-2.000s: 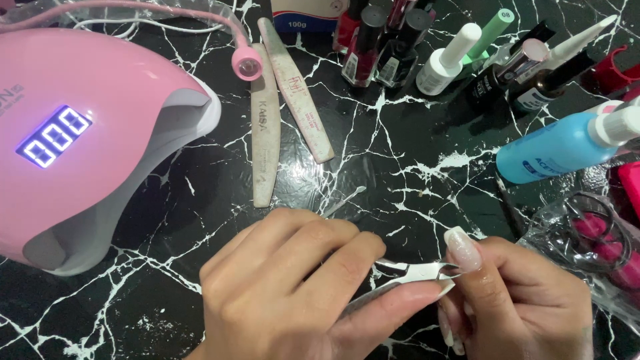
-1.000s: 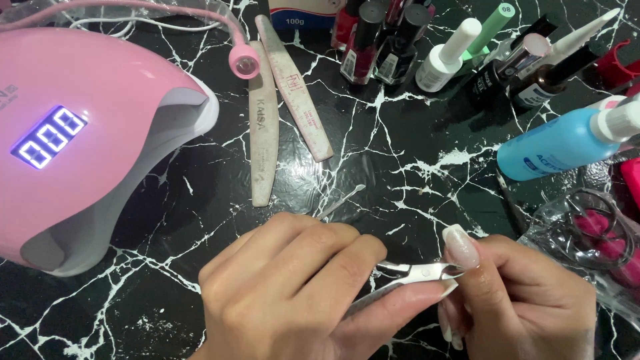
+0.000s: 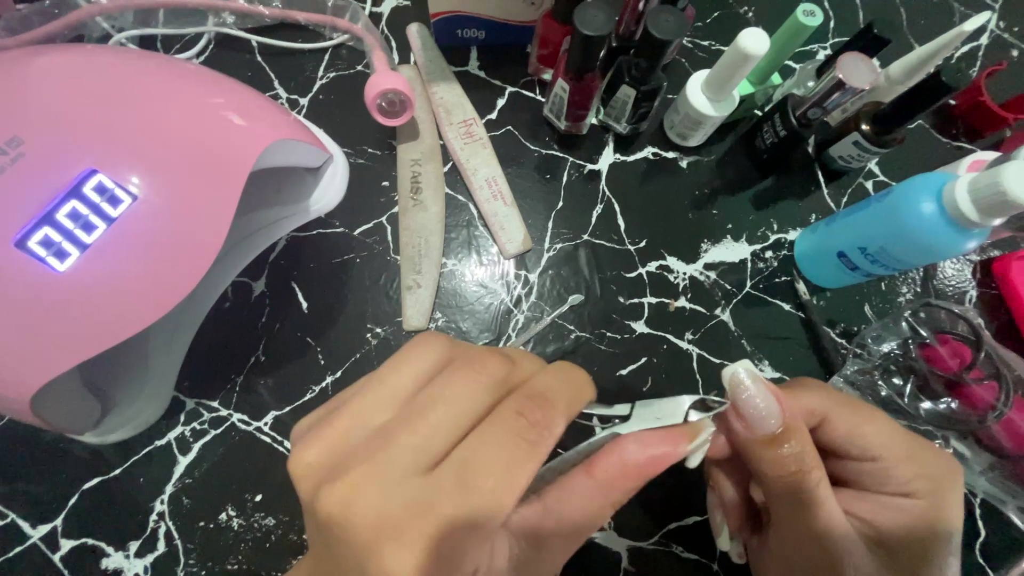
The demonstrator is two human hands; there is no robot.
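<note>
My left hand [image 3: 448, 456] is closed around metal cuticle nippers [image 3: 660, 412], its thumb lying along them and their tip pointing right. The jaws meet the side of a finger of my right hand [image 3: 832, 472], close to the thumb. Long pale nails show on the right hand, whose other fingers are curled and partly hidden; it holds no tool. Just beyond the left knuckles, a thin metal cuticle pusher [image 3: 552, 318] lies on the black, white-veined surface, its lower end hidden by the hand.
A pink nail lamp [image 3: 160, 160] with a lit display stands at left. Two nail files [image 3: 422, 216] lie beside it. Nail polish bottles [image 3: 576, 80] stand at the back. A blue bottle [image 3: 888, 224] and a clear plastic bag [image 3: 944, 360] with pink items are at right.
</note>
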